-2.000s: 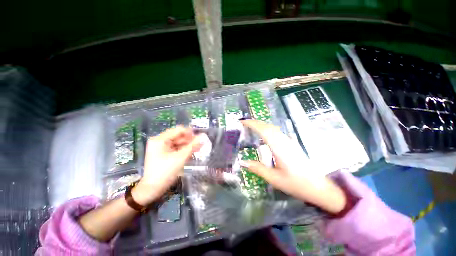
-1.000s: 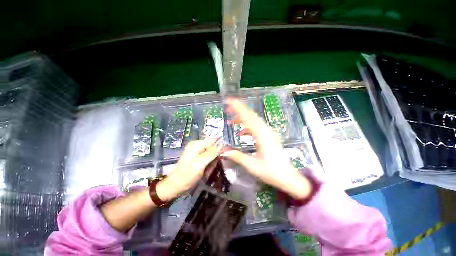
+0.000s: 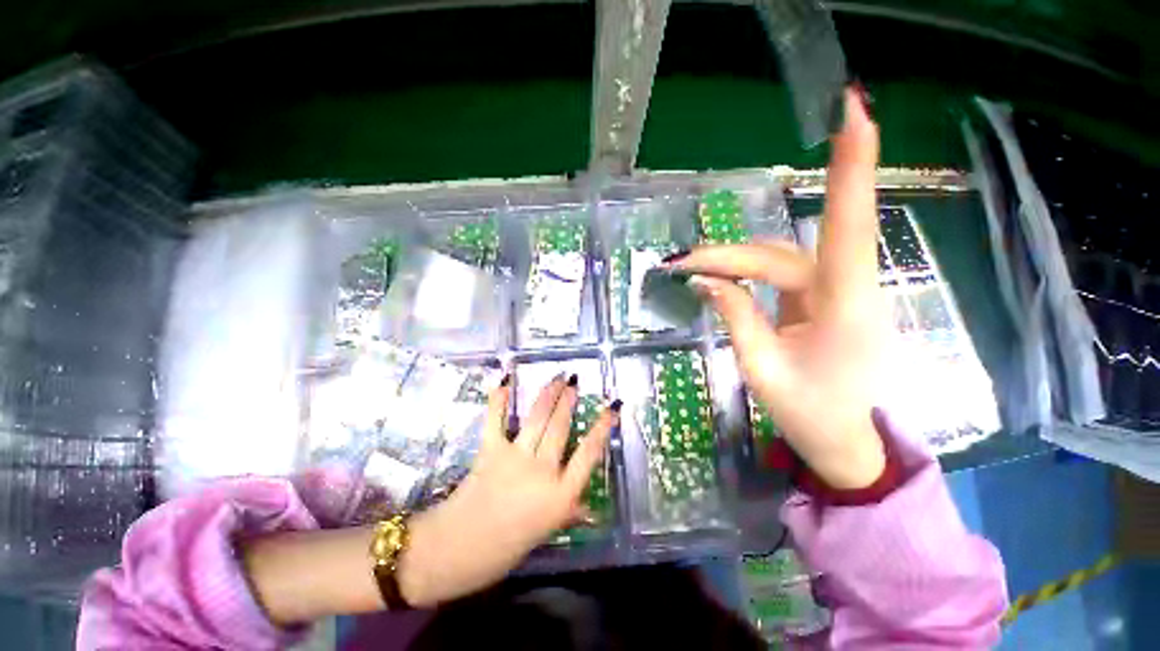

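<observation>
My left hand (image 3: 522, 477) lies low over the front row of the clear blister tray (image 3: 604, 343), fingers spread, near a green keypad board (image 3: 592, 445). No piece shows between its fingers. My right hand (image 3: 814, 318) is raised over the tray's right side. A clear grey strip of film (image 3: 804, 70) touches or hangs at its raised index fingertip. A small dark grey piece (image 3: 670, 299) shows beside its thumb and another fingertip; whether they pinch it is unclear. A covered board (image 3: 556, 295) with a white face lies in the back row.
Stacked blister trays (image 3: 89, 318) stand at the left, beside a bright white sheet (image 3: 235, 356). Crumpled clear films (image 3: 394, 413) lie on the tray's front left. A white sheet with black rectangles (image 3: 948, 369) and black gridded sheets (image 3: 1119, 254) are right. A grey upright (image 3: 626, 89) stands behind.
My hands have separated. My right hand has risen to the right with film at its index fingertip. My left hand has spread over the front row. The dark dotted sheet in front no longer shows.
</observation>
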